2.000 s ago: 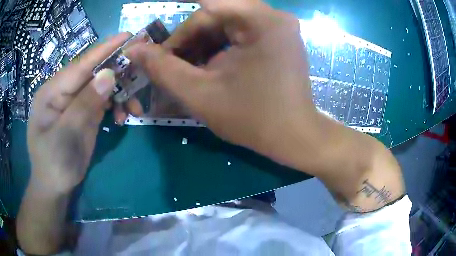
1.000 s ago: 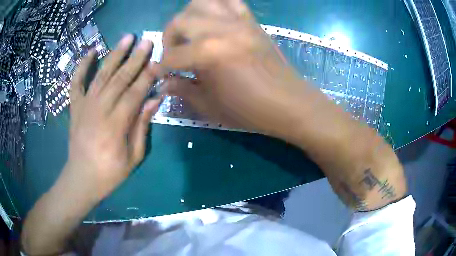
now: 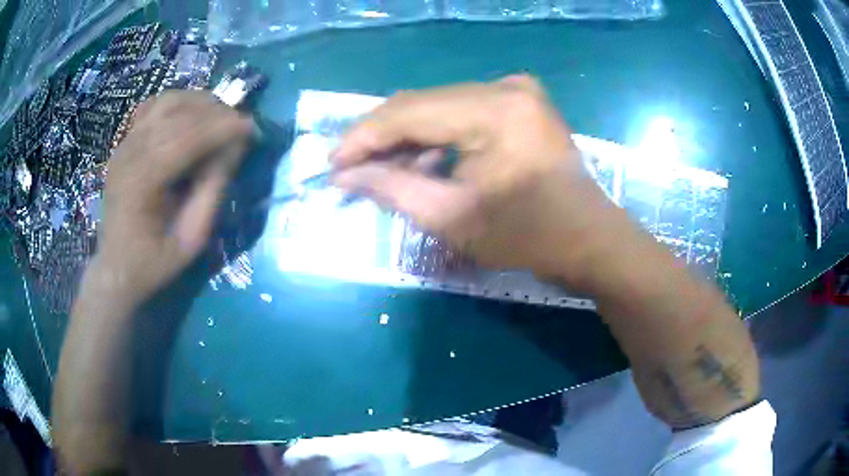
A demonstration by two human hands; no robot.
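Observation:
The label sheet (image 3: 340, 237) lies across the green surface in front of me, its left part white with glare. My right hand (image 3: 456, 177) is over its middle, thumb and forefinger pinched together. A thin, blurred sliver (image 3: 298, 192) sticks out leftward from these fingertips; what it is I cannot tell. My left hand (image 3: 177, 181) is blurred, with fingers curled, over the right side of the loose board pile (image 3: 56, 139). Whether it holds anything is hidden.
Clear plastic (image 3: 419, 11) lies along the far edge, with more plastic (image 3: 56, 42) at the far left. A spare label sheet (image 3: 791, 102) curves down the right side. White scraps (image 3: 384, 319) dot the green surface. The table's near edge curves before my white clothing.
My left hand was near the right fingertips with a board two seconds ago, then spread without it, and is now curled over the pile. The view has shifted, showing more of the far side.

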